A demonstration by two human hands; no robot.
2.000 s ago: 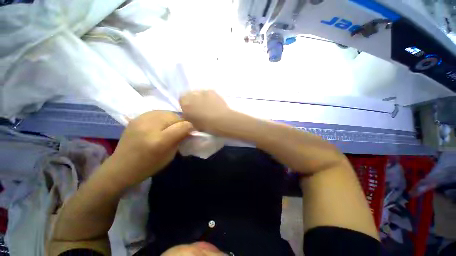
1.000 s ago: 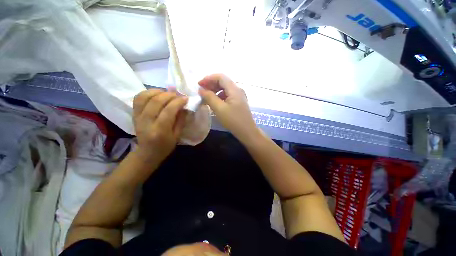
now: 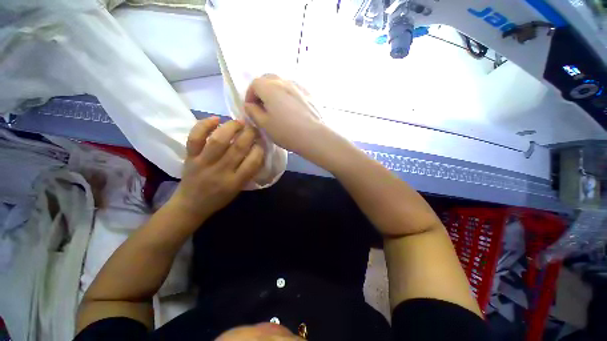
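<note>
A white garment piece [image 3: 143,100] lies over the left of the machine bed and hangs over the front edge. My left hand [image 3: 223,156] is on the cloth at the table's front edge, its fingers bent and pinching the fabric edge. My right hand [image 3: 283,110] touches it from the right, a little higher, with its fingertips on the same fabric edge. The fingertips hide the pinched part. A rounded cloth end [image 3: 271,170] hangs below the hands.
The white sewing machine head [image 3: 492,23] with its blue-grey cylinder [image 3: 400,38] is at upper right. A ruler strip [image 3: 452,174] runs along the front edge. A pile of garment pieces [image 3: 63,220] lies at lower left. A red basket [image 3: 474,243] stands at lower right.
Over two seconds the cloth in my hands has been turned and its folded edge now runs upward. Since one second ago my right hand has moved left and up, close against my left fingers.
</note>
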